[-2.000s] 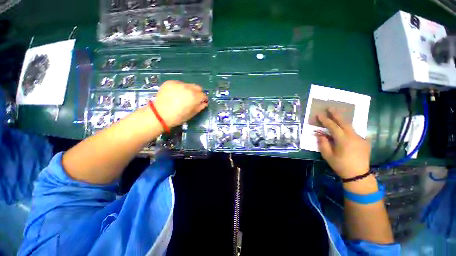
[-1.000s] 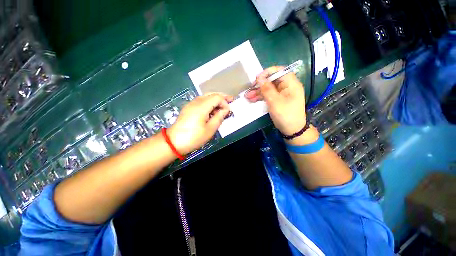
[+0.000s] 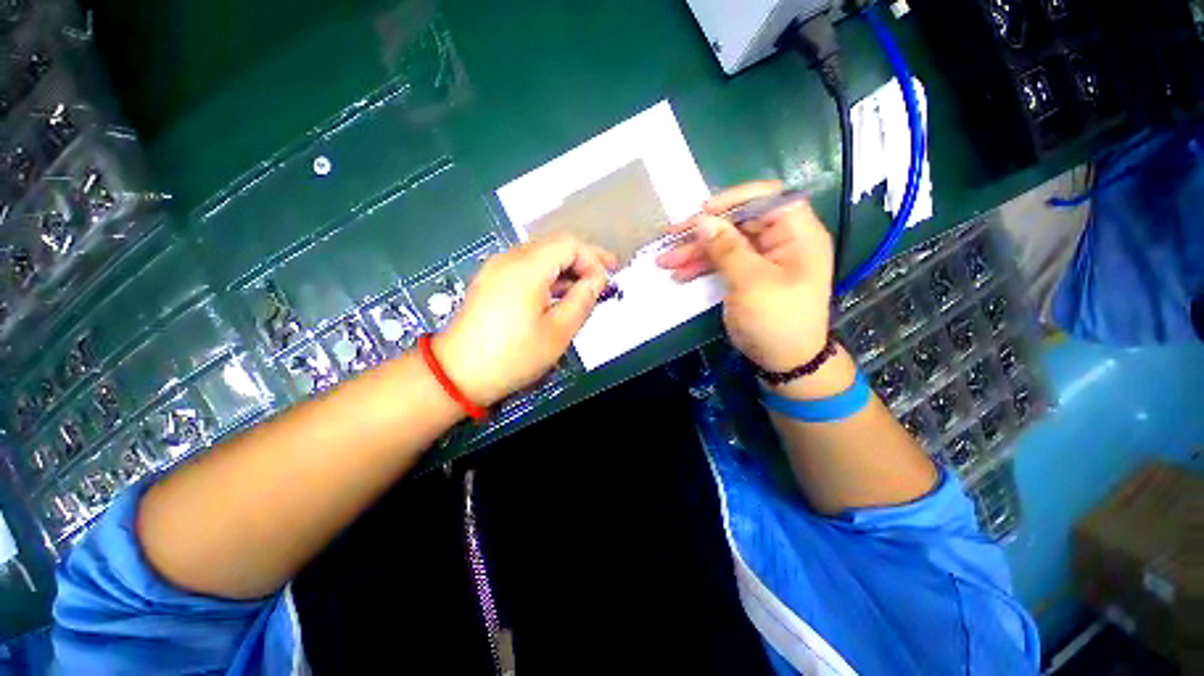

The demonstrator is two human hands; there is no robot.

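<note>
My left hand (image 3: 518, 321) pinches a small dark electronic module (image 3: 609, 289) over the lower part of a white backing sheet (image 3: 684, 141). A grey-brown rectangle (image 3: 614, 211) lies on the sheet. My right hand (image 3: 776, 281) holds thin tweezers (image 3: 762, 206) at a slant, with the tips pointing left toward the module. Whether the tips touch it is too small to tell. The near blister tray (image 3: 374, 334) lies left of the sheet, partly behind my left forearm, with parts in its front pockets.
The left blister tray (image 3: 141, 440) is at the left, with stacked blister trays (image 3: 66, 170) above it. A white control box (image 3: 750, 28), black cable (image 3: 841, 148) and blue cable (image 3: 915, 155) stand beyond my right hand. Black trays (image 3: 1039, 82) are upper right, clear filled trays (image 3: 941, 346) lower right.
The view has swung right since the first frame. My left hand has come from the trays to the sheet with a module; tweezers now show in my right hand, tilted flatter than one second ago.
</note>
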